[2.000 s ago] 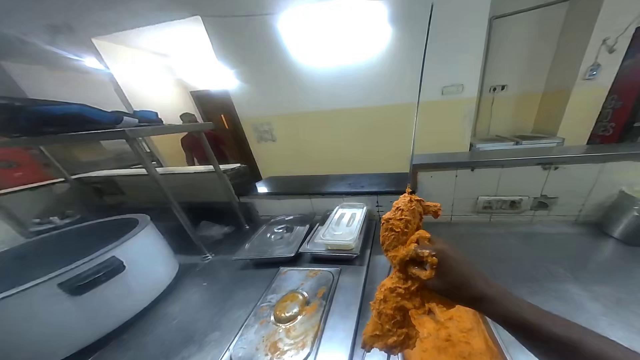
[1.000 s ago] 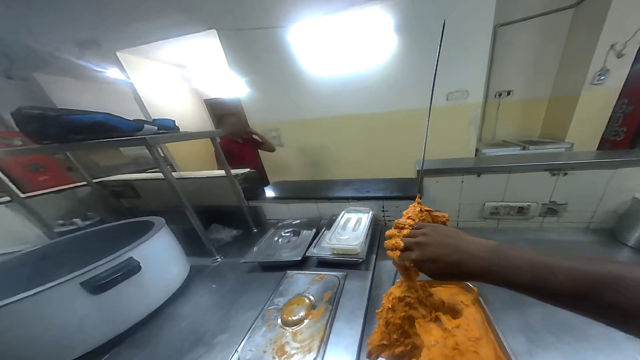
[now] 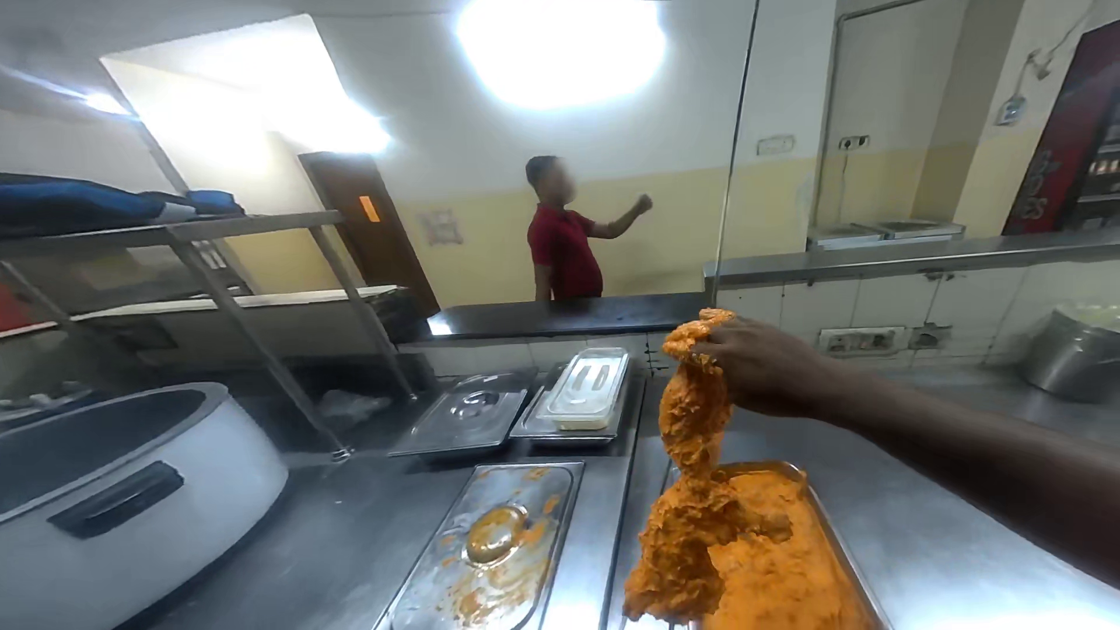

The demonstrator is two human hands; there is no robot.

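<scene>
My right hand (image 3: pixel 744 354), its fingers smeared orange, grips the upper end of a long metal skewer (image 3: pixel 738 131) threaded with chunks coated in thick orange marinade (image 3: pixel 696 420); the skewer stands nearly upright, its bare part rising above the hand. The coated mass widens downward at the left edge of a steel tray of orange marinated food (image 3: pixel 779 560). Left of that lies a steel pan lid (image 3: pixel 490 551) with orange smears. My left hand is not distinguishable; an orange-coated shape at the bottom of the mass is too covered to tell.
A large pot (image 3: pixel 175 499) stands at left under a steel shelf (image 3: pixel 262 223). Another steel lid (image 3: pixel 468 416) and a lidded plastic container (image 3: pixel 588 389) lie behind. A steel pot (image 3: pixel 1076 350) is at right. A person in red (image 3: pixel 569 245) stands beyond the ledge.
The person beyond the ledge has moved right and now holds an arm out. My right hand still grips the coated mass, which now hangs longer below it.
</scene>
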